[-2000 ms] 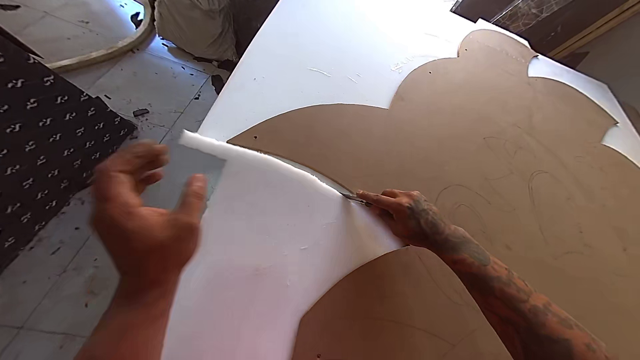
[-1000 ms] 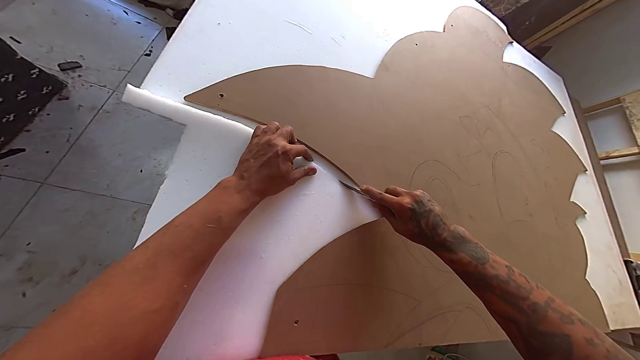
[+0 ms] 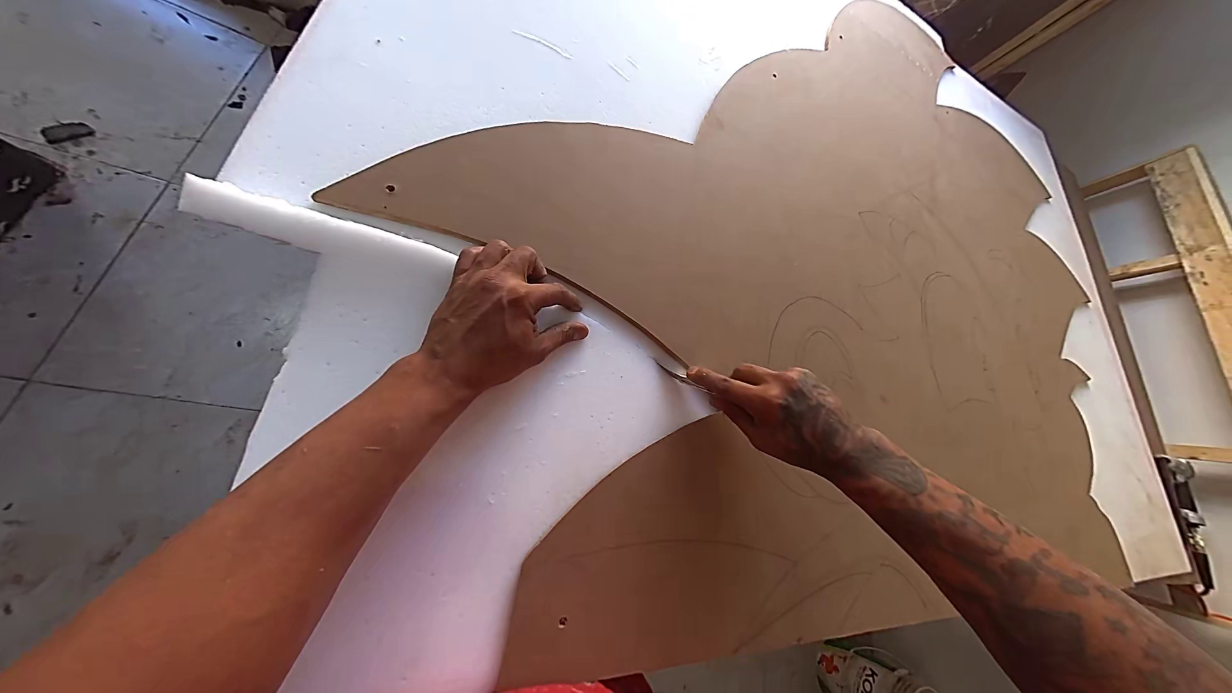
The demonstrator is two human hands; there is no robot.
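Observation:
A brown board template [image 3: 616,202] with scalloped, curved edges lies on white foam sheet [image 3: 452,77]. Pencil curves and small holes mark its face. My right hand [image 3: 770,409] grips a thin-bladed knife [image 3: 674,372], its blade against the foam beside the template's curved edge. To the left, my left hand [image 3: 510,313] rests on the foam along that same edge, fingertips near the template and thumb apart from the fingers; it holds nothing. A cut foam strip [image 3: 279,214] sticks out past the template's pointed tip. The knife's handle is mostly hidden in my right hand.
Tiled floor [image 3: 125,308] with dark scraps shows at the left. A wooden frame [image 3: 1189,241] leans on the wall at the right. Metal hardware [image 3: 1189,520] sits by the right edge of the work surface, and a container bearing writing [image 3: 866,669] stands below the front edge.
My left hand, raised off the foam at the left two seconds ago, came down onto the foam beside the template's edge. My right hand keeps hold of the knife near the same spot.

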